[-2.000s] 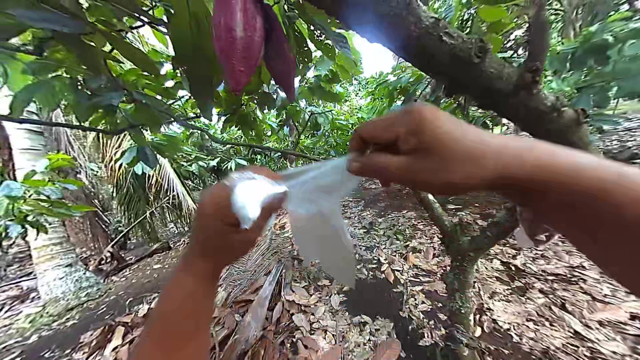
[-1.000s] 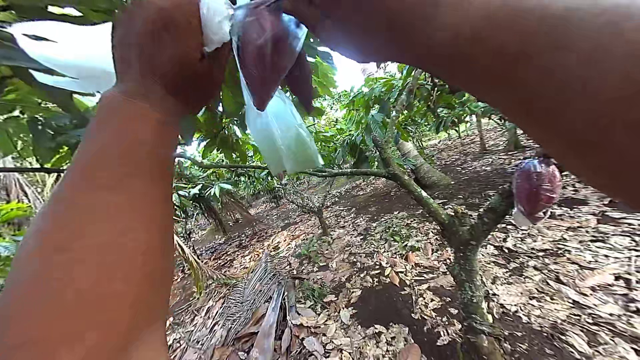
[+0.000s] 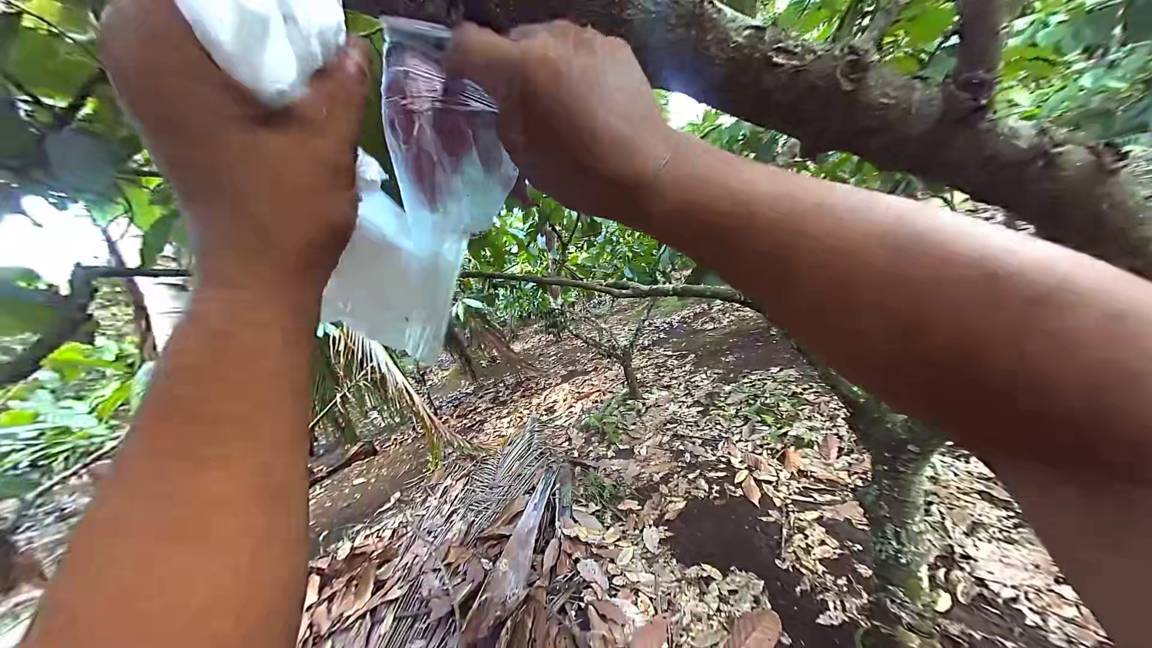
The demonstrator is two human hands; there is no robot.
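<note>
A dark red cacao pod (image 3: 432, 126) hangs at the upper middle inside a clear plastic bag (image 3: 436, 211), whose lower part dangles loose below it. My right hand (image 3: 576, 108) grips the bag's upper edge beside the pod, close under the thick branch. Up at the left, my left hand (image 3: 270, 153) is closed on a bundle of white plastic (image 3: 274, 40). More whitish plastic (image 3: 373, 279) hangs between the left wrist and the bag; where it joins the bundle is hidden.
A thick cacao branch (image 3: 792, 90) crosses the upper right, above my right forearm. A thin branch (image 3: 621, 288) runs across the middle to a trunk (image 3: 900, 513) at the lower right. Dry leaves (image 3: 702, 540) and a fallen palm frond (image 3: 513, 504) cover the sloping ground.
Two seconds ago both hands held the plastic stretched below the bare pod. Both hands have since risen to the pod, and the clear bag now surrounds it.
</note>
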